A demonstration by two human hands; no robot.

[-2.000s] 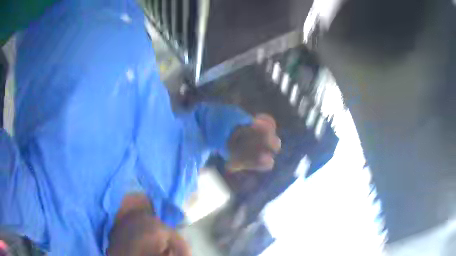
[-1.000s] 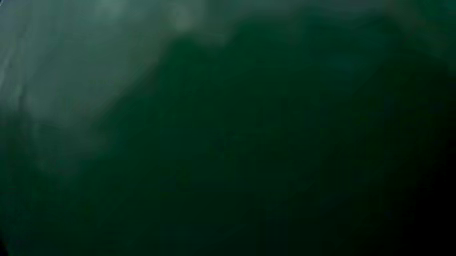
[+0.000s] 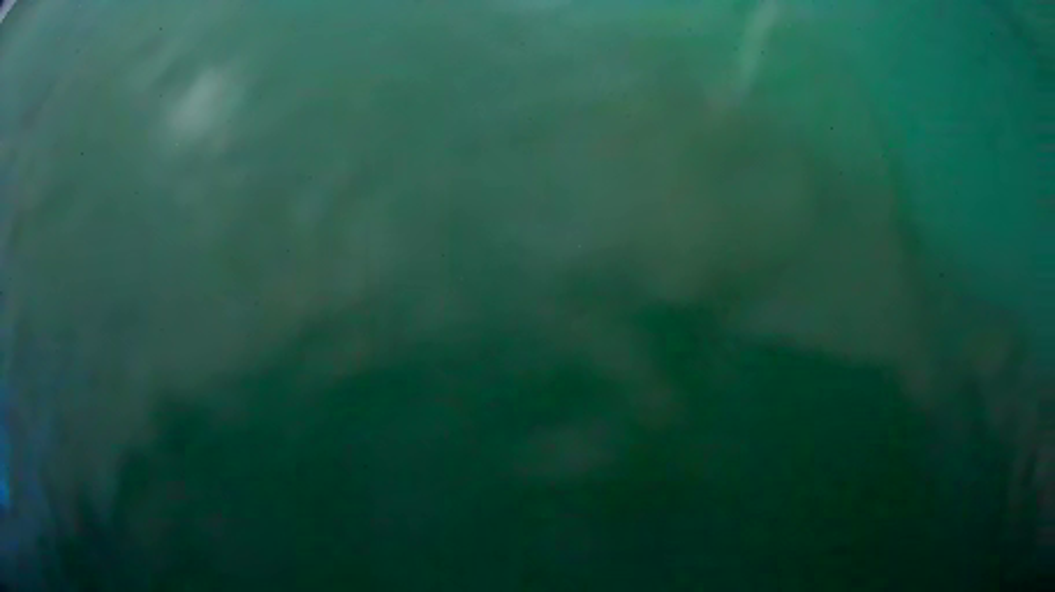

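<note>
A blurred green surface (image 3: 521,463) fills almost the whole head view, very close to the lens. It is dark green at the bottom and paler grey-green at the top. A brighter teal patch (image 3: 972,139) lies at the upper right. I cannot tell what the surface is. Neither my left hand nor my right hand can be made out, and no worked-on object shows.
A pale blurred spot (image 3: 206,104) shows at the upper left, and a thin light streak near the top right. A narrow bluish strip lies along the left rim. Nothing else can be made out.
Two seconds ago blue sleeves, two hands and a rack-like frame showed; one second ago dark green covered the view. Now the green is lighter, with more grey-green and teal at the top.
</note>
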